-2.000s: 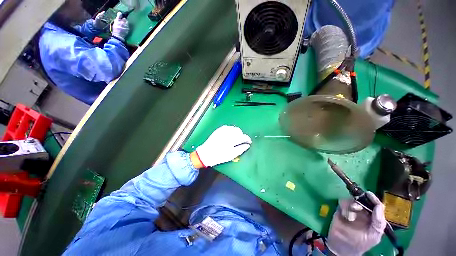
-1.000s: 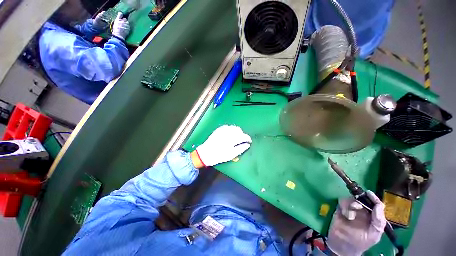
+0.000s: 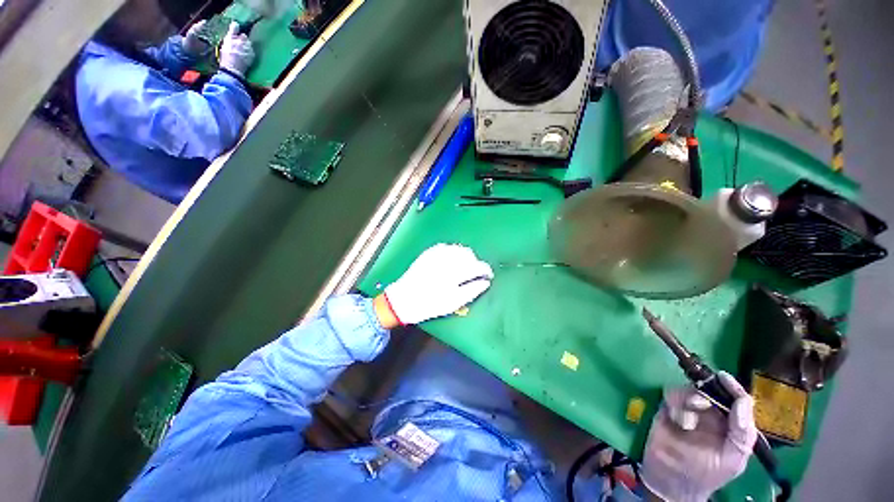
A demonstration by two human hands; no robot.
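My left hand [image 3: 438,283], in a white glove with a red cuff edge, rests at the left of the green mat, its fingers closed together. A thin strand of solder wire [image 3: 534,265] runs from its fingertips to the right, towards the hood. My right hand [image 3: 698,438], also gloved, holds the soldering iron [image 3: 701,373] like a pen at the lower right. The iron's tip points up and left, above the mat below the hood. One green circuit board [image 3: 307,158] lies on the conveyor belt; another board [image 3: 163,397] lies lower left, beside my sleeve.
A fume hood [image 3: 642,240], air blower [image 3: 524,137], bottle [image 3: 755,204] and black fan [image 3: 819,233] stand around the mat [image 3: 510,333]. Tweezers [image 3: 500,201], a blue stick [image 3: 446,164], iron stand [image 3: 794,338] and sponge [image 3: 779,410] also show. A person works across the belt [image 3: 245,255].
Both circuit boards have moved slightly down and left with the belt. The solder wire looks darker than two seconds ago. My hands and the iron have stayed nearly still.
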